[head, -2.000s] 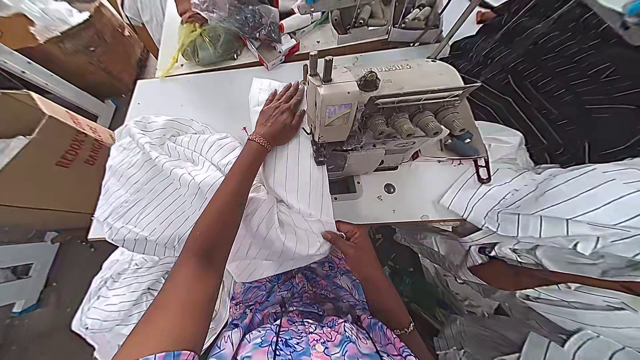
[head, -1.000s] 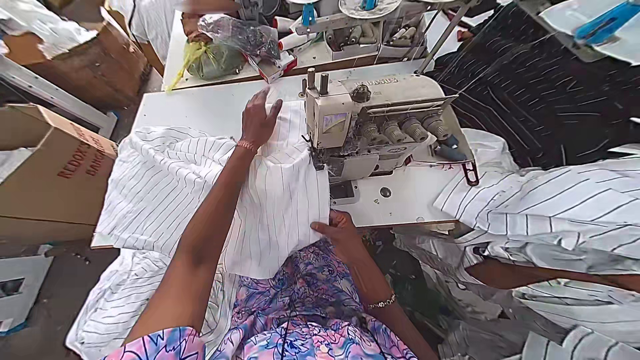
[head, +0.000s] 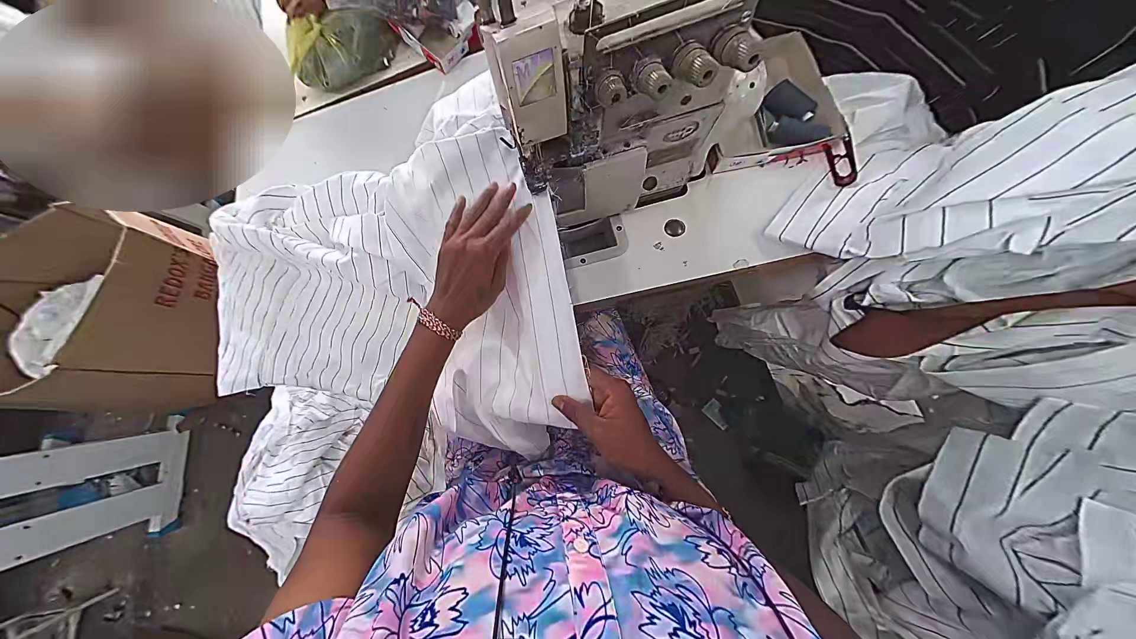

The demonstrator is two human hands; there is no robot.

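White fabric with dark stripes [head: 311,275] lies over the table's left part and hangs down to my lap. My left hand [head: 479,253] rests flat on it, fingers spread, just below and left of the needle area of an overlock sewing machine [head: 657,133]. The fabric's straight right edge runs from the presser foot area down to my right hand [head: 612,422]. There my right thumb lies on top of the cloth and the fingers are partly hidden, pinching the edge near my lap. Lint and thread ends cling about the needle area, which hides the needle.
An open cardboard box [head: 106,311] stands at the left. A tray with dark thread spools [head: 790,115] sits right of the machine. More striped cloth [head: 976,177] lies at the right, with another person's arm [head: 932,328] among it. A green plastic bag [head: 342,49] lies on the table behind.
My left hand has moved from beyond the needle area down the fabric towards me. My right hand still pinches the edge. The view has shifted closer to the work.
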